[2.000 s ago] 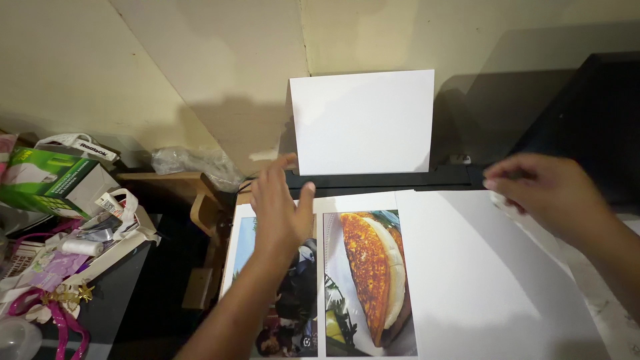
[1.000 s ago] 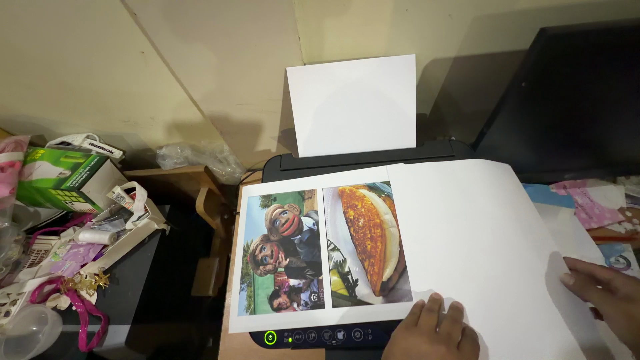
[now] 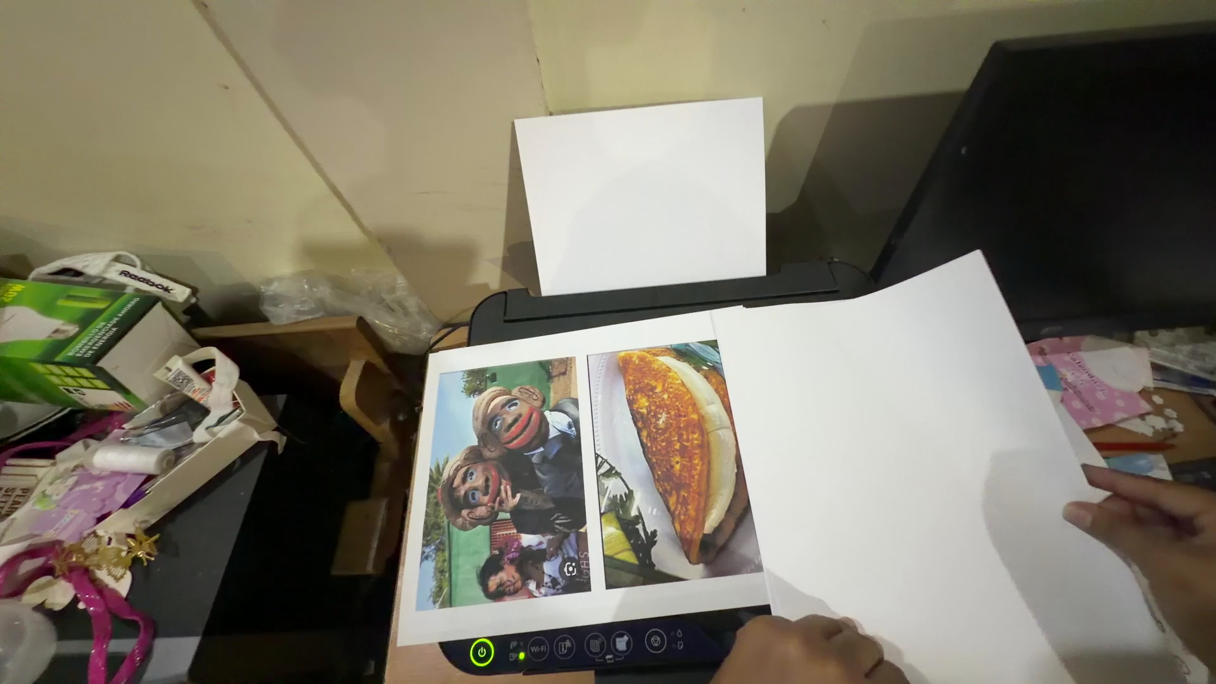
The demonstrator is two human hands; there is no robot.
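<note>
A sheet printed with two colour pictures, one of large-headed figures and one of food, lies on a black printer. Over its right side extends a blank white sheet, its far right corner raised. My left hand is at the near edge of the white sheet, fingers curled, partly cut off by the frame. At the right edge of that sheet, my right hand has thumb and fingers around the paper's margin. Another white sheet stands upright in the printer's rear feed.
A black monitor stands at the right, beside pink packets. On the left, a green and white box and an open carton of small items sit near a magenta ribbon. Crumpled clear plastic lies by the wall.
Both hands, raised over the papers two seconds ago, are now lower, at the white sheet's near and right edges. The printed pictures, partly hidden by my left hand before, are uncovered.
</note>
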